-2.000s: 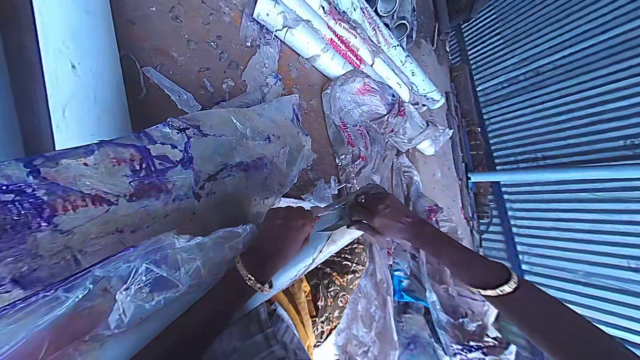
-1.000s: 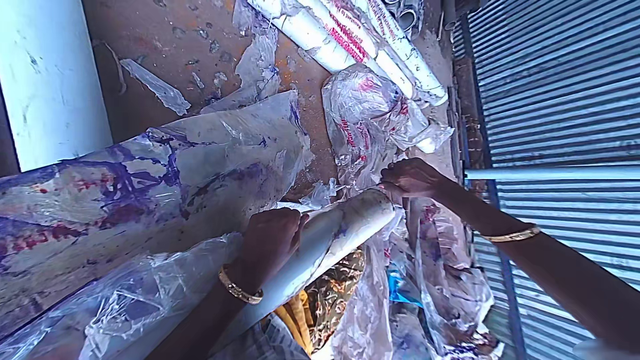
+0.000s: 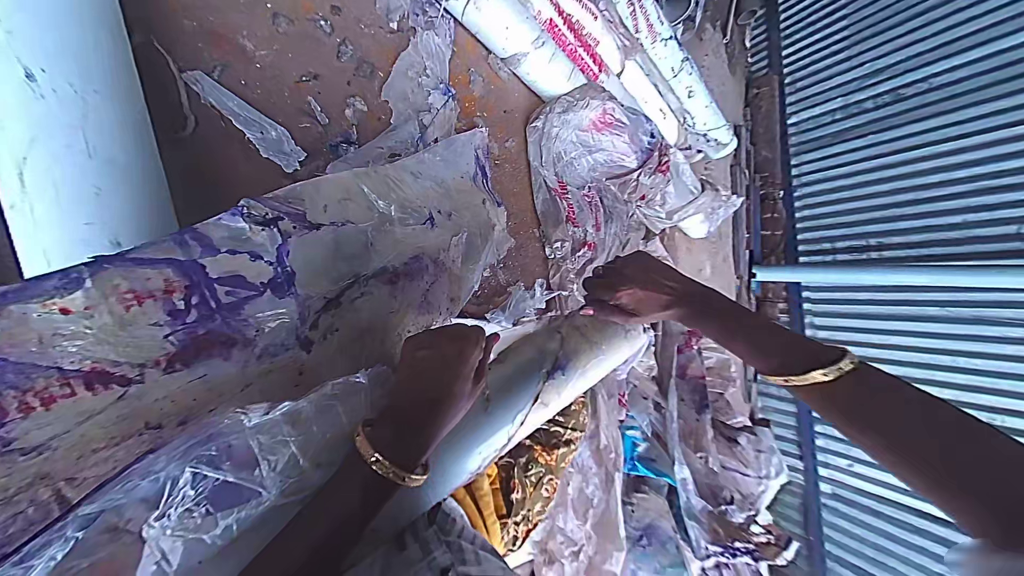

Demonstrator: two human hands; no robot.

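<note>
A white roll point(image 3: 528, 384) with dark smudges lies slantwise across the lower middle. My left hand point(image 3: 448, 360), a gold-coloured bangle at its wrist, is curled on the roll's upper side; whether it grips the wrapping is hard to tell. Near the roll's far end, my right hand point(image 3: 628, 290) has its fingers closed at the edge of the thin plastic wrapping. What exactly lies between those fingers is hidden. Left of the roll is a large sheet of plastic point(image 3: 384, 240) stained purple and red. Clear crumpled plastic film point(image 3: 240, 472) lies beside my left forearm.
White rolls point(image 3: 552, 48) with red print lie at the top, beside a bundle of crumpled plastic point(image 3: 592, 152). A white panel point(image 3: 72, 136) stands at upper left. Corrugated metal sheeting point(image 3: 896, 200) runs along the right. Patterned cloth point(image 3: 544, 472) and loose plastic point(image 3: 712, 448) lie below.
Two seconds ago my hands were close together; they are now apart along the roll, and more of its surface shows. Since one second ago my right hand has moved a little down and left.
</note>
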